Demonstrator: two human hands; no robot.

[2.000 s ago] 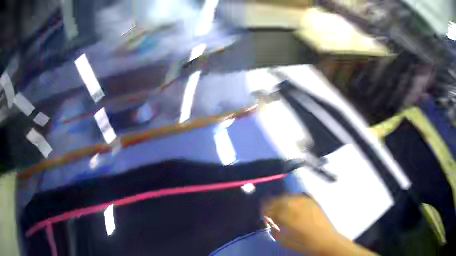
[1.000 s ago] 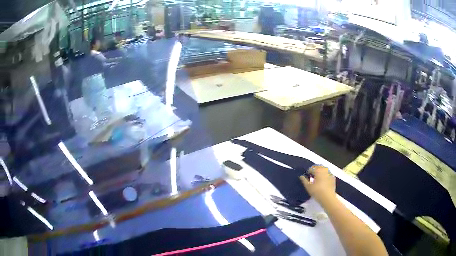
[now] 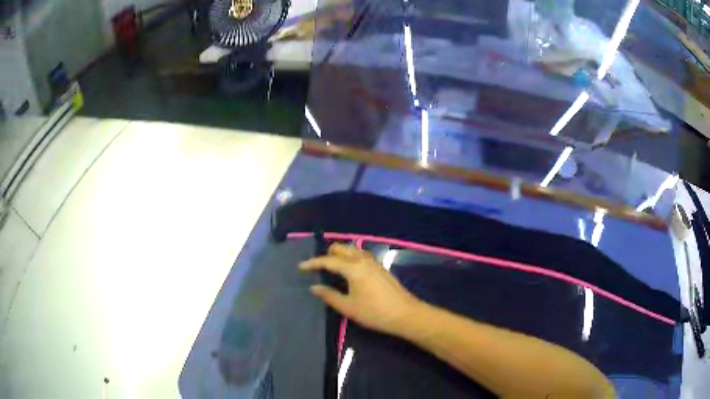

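My right hand (image 3: 366, 288) reaches in from the lower right over the left part of the sewing template. Its thumb and fingers are apart, just left of the pink strip's branch, and I see nothing held. My left hand is not in view. The dark main cut panel (image 3: 467, 234) lies on the bluish clear lower sheet (image 3: 226, 331). A pink strip (image 3: 498, 261) curves along it, with a branch running down beside my wrist. A greyer area (image 3: 292, 312) lies left of the dark cloth. The clear lid (image 3: 475, 93) stands raised behind the brown hinge tape (image 3: 467, 177).
A cream table surface (image 3: 140, 234) lies at left. A black fan (image 3: 237, 19) stands at the far left. Slim black tools (image 3: 697, 323) and a white rounded object (image 3: 682, 221) show at the right edge. White light streaks cross the plastic.
The view has swung left. My right hand was over dark pieces on the white surface at right, and is now over the template's left end. The lid stays raised.
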